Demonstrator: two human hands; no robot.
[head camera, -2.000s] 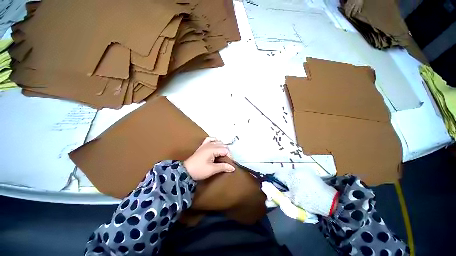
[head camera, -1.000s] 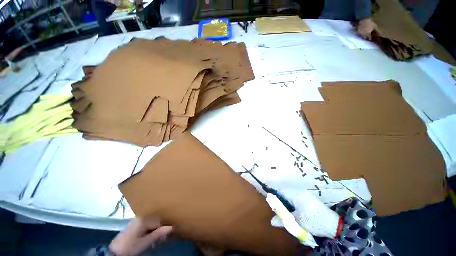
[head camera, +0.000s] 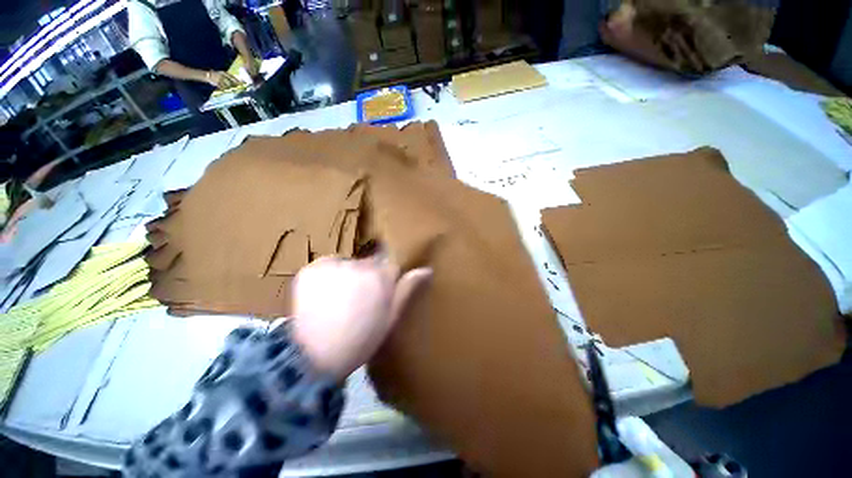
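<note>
My bare left hand (head camera: 347, 303) grips a brown panel (head camera: 486, 317) by its left edge and holds it up in front of me. The panel covers part of the fanned stack of brown panels (head camera: 243, 210) and the middle of the table. The hand is blurred, and its fingertips are partly hidden. My gloved right hand (head camera: 645, 453) is at the lower right, cut off by the frame's edge, and holds dark scissors (head camera: 603, 401) pointing up along the panel's right edge. Whether the blades are open I cannot tell. A neater brown pile (head camera: 687, 261) lies at the right.
Yellow pieces (head camera: 98, 280) and grey sheets (head camera: 56, 233) lie at the left. A blue tray (head camera: 384, 105) and a tan board (head camera: 498, 81) stand on the far side. Across the table, blurred hands hold brown material (head camera: 696, 33). Another person (head camera: 191, 51) works in the background.
The left hand has moved up from the near edge and now grips the panel, which is turned and raised. The scissors have shifted right and down. The view has tilted up, showing more background.
</note>
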